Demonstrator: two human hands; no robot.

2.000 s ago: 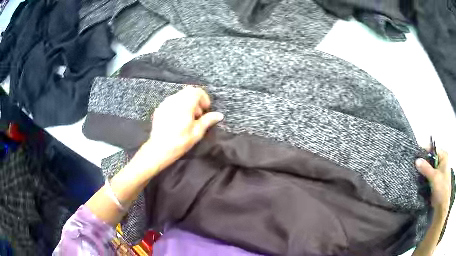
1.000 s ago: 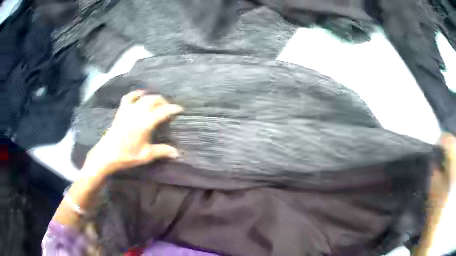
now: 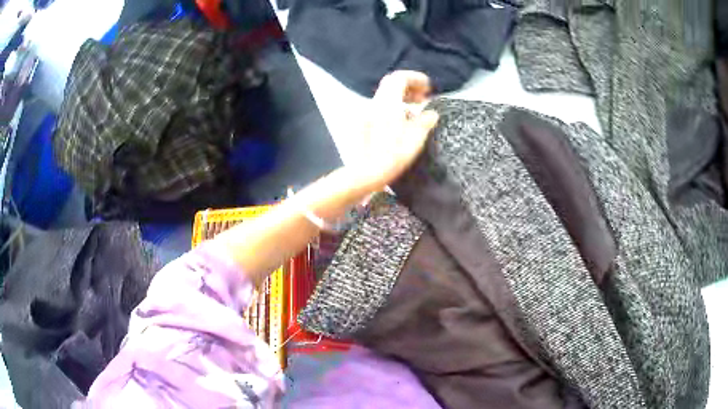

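Observation:
A tweed coat (image 3: 543, 240) with black-and-white speckled cloth lies over the white table's near edge. Its dark brown lining (image 3: 447, 303) shows at the near side and in a narrow dark gap between two speckled panels. My left hand (image 3: 399, 128) pinches the coat's upper left corner between thumb and fingers. A shorter speckled band (image 3: 363, 272) hangs below that hand, at the table's edge. My right hand is out of the picture, so the snips are not seen either.
Navy garments (image 3: 399, 40) lie at the table's far side, more speckled cloth (image 3: 551, 48) at the upper right. A dark plaid heap (image 3: 152, 112) and a dark garment (image 3: 72, 287) are at the left. An orange-yellow and red seat (image 3: 275, 311) stands below my left forearm.
The view has swung left, bringing the plaid heap and seat into sight. My left hand, spread over the coat a second ago, now grips its corner. My right hand has left the picture.

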